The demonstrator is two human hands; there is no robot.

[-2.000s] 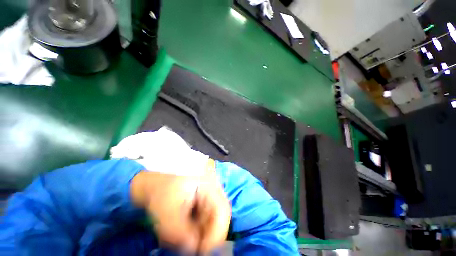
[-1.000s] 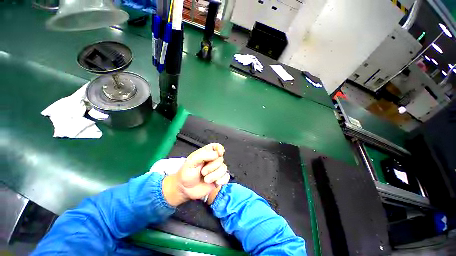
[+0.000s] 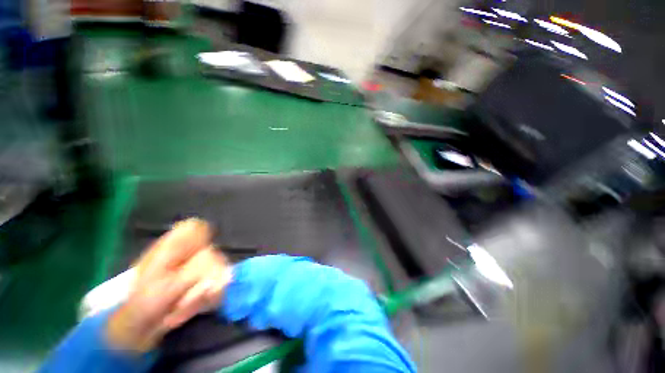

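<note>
The view is strongly blurred. My left hand (image 3: pixel 164 284) is bare, its fingers closed at my right wrist, by the edge of the blue right sleeve. My right hand (image 3: pixel 106 295) seems to be in a white glove; only a white part shows to the left, behind my left hand and wrist, so its fingers cannot be read. Both hands are over the near left part of the black mat (image 3: pixel 273 211), which has green edging. A thin dark line on the mat beside my hands may be the brush handle, too blurred to be sure.
A black foam block (image 3: pixel 412 211) lies right of the mat. At the back of the green bench (image 3: pixel 240 135) a dark mat (image 3: pixel 321 89) bears white pieces. Blurred dark upright shapes stand at the left. A dark framed unit (image 3: pixel 430 156) is beyond the right side.
The view has swung right, so the mat and hands appear further left. The round can, cloth and pen holder no longer show clearly. My left hand stays at my right wrist.
</note>
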